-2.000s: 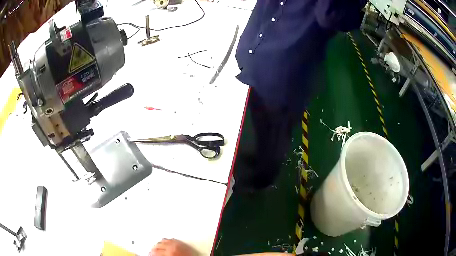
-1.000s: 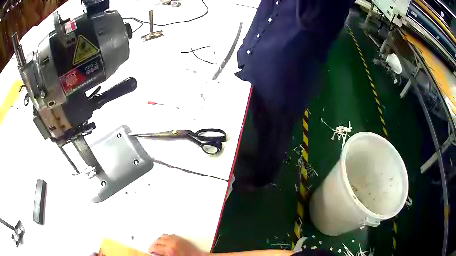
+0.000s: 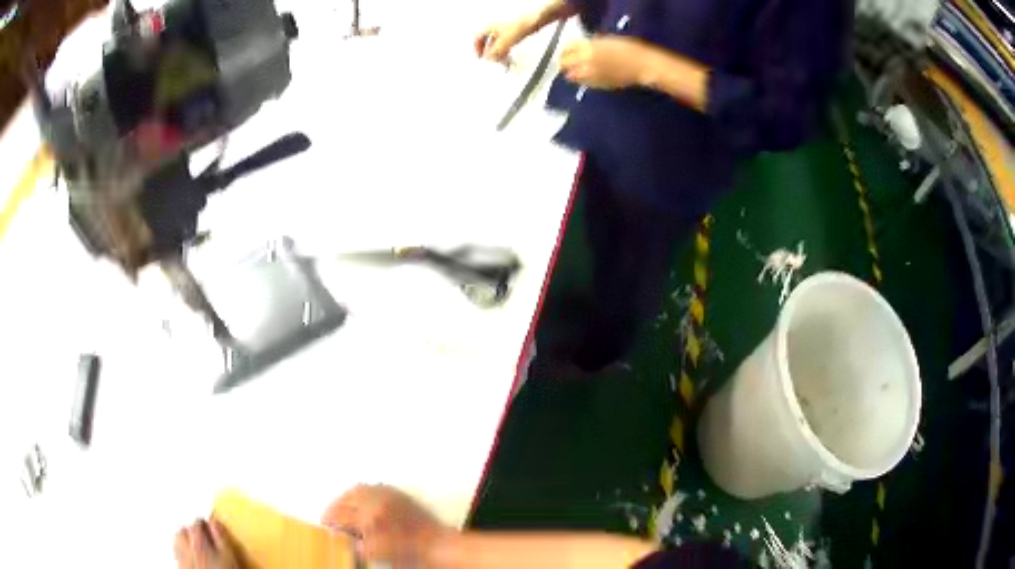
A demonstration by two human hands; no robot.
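Observation:
The tan-orange card pattern template point(image 3: 273, 536) lies at the bottom edge of the view, partly cut off. My right hand point(image 3: 384, 522) is bent over its right edge and grips it. Fingers of my left hand point(image 3: 203, 547) touch its left edge; the rest of that hand is cut off by the picture. What lies under the card is hidden. The picture is blurred.
The cloth cutting machine point(image 3: 167, 122) stands upper left on its base plate point(image 3: 278, 306), with shears point(image 3: 467, 267) beside it. A black weight point(image 3: 84, 400) lies left. A person in dark blue point(image 3: 690, 122) stands across the table's red edge. A white bin point(image 3: 757, 433) stands right.
The view has shifted, so table things sit higher. More of the card and of my left fingers shows. The other person's hands have come into view over the table, by a dark strip.

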